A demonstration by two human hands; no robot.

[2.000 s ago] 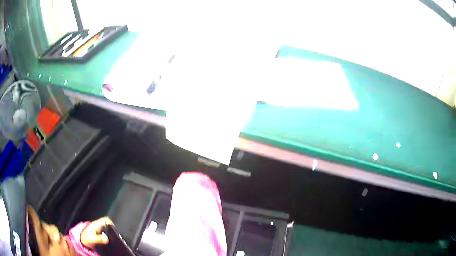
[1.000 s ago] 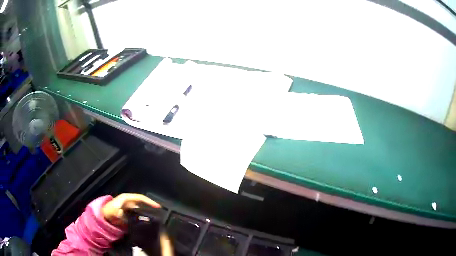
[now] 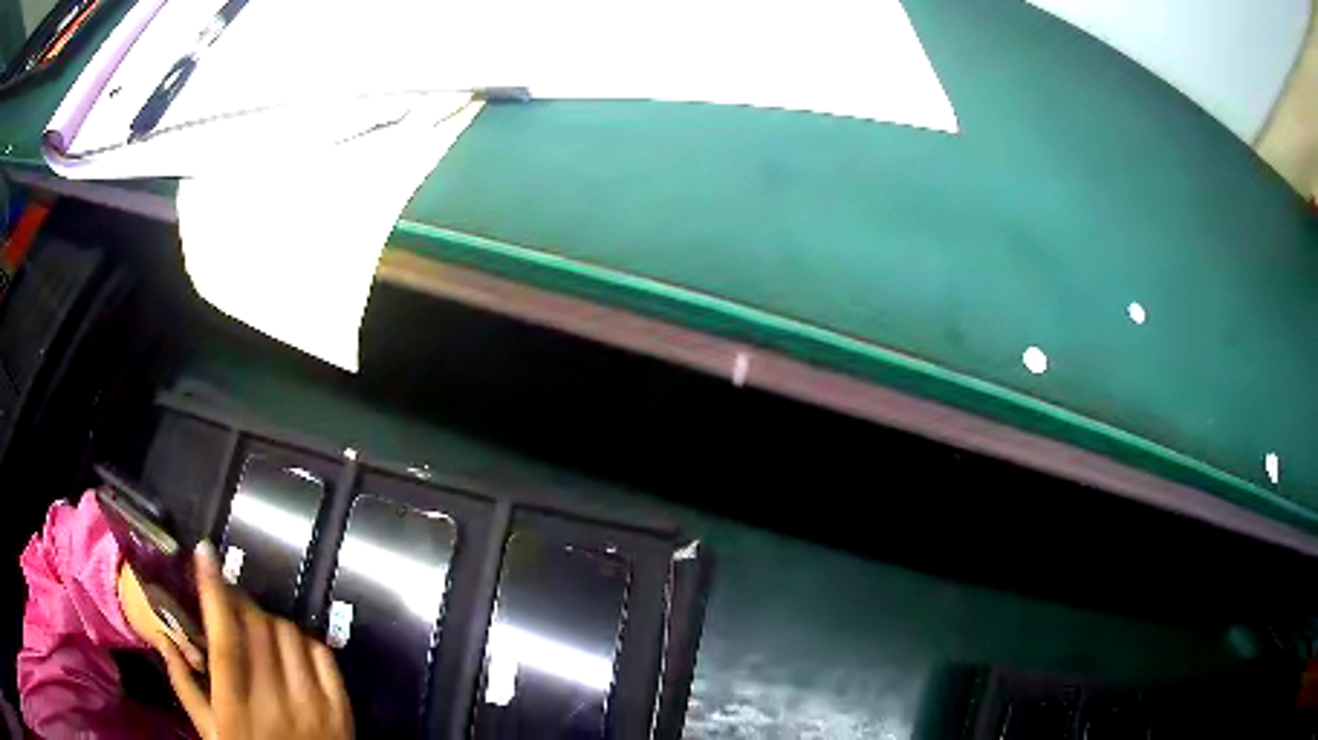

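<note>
A black compartment tray (image 3: 496,578) lies at lower left. Three of its pockets hold glossy black phone units with small white labels: a left one (image 3: 278,506), a middle one (image 3: 398,557) and a right one (image 3: 557,593). My left hand (image 3: 142,604), in a pink sleeve at the left edge, holds another dark phone unit (image 3: 152,542) tilted over the leftmost pocket. My right hand (image 3: 275,672) is bare, cut off by the bottom edge, its fingers extended beside that unit. Whether it grips the unit is hidden.
A green raised shelf (image 3: 723,203) crosses the view above the tray. White paper sheets (image 3: 607,44) lie on it, and one sheet (image 3: 289,260) hangs over its edge. A pen (image 3: 174,90) lies at upper left. More dark trays (image 3: 1070,711) show at lower right.
The view has shifted right and down, showing more of the tray. My left hand now holds the unit up at a tilt, and my right hand shows more clearly beside it.
</note>
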